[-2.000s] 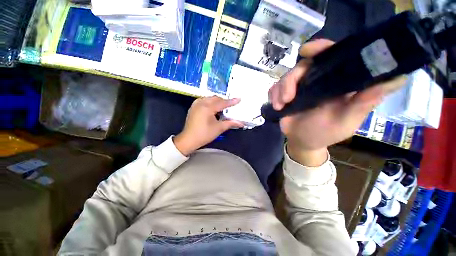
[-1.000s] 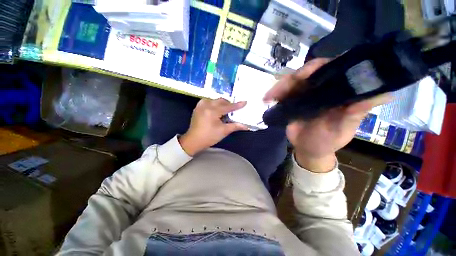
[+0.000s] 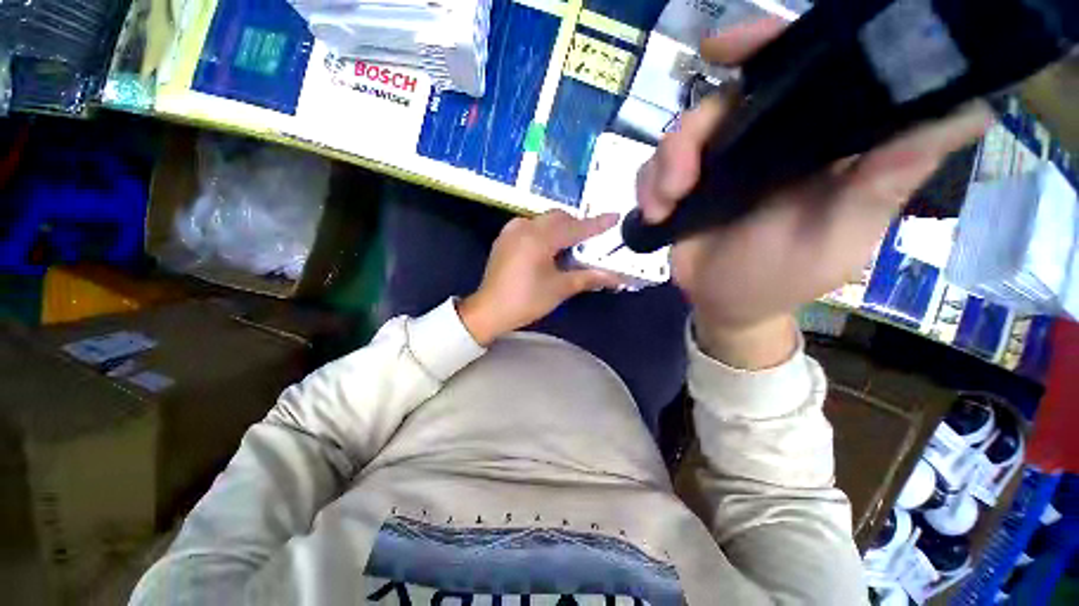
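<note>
A white housing (image 3: 612, 178) with a flat white cover lies at the bench's front edge. My left hand (image 3: 535, 270) grips its near left part between thumb and fingers. My right hand (image 3: 787, 219) is wrapped around the thick black electric screwdriver (image 3: 816, 101), which has a pale label. The screwdriver's lower end is over the near part of the cover, and its thin bit points down left towards it, close to my left fingertips. Whether the bit touches a screw cannot be told. My right hand and the screwdriver hide part of the housing.
White plates stand stacked on the bench at right (image 3: 1006, 225) and at upper left (image 3: 408, 36). Behind the work is a partly hidden grey screw feeder (image 3: 645, 101). A carton with clear plastic bags (image 3: 243, 219) is below left. White-and-black units (image 3: 947, 497) and a red bin (image 3: 1057, 408) are at right.
The bit has shifted from the cover's near right area towards its left, beside my left fingers. The screwdriver appears larger and higher. The whole view has shifted somewhat.
</note>
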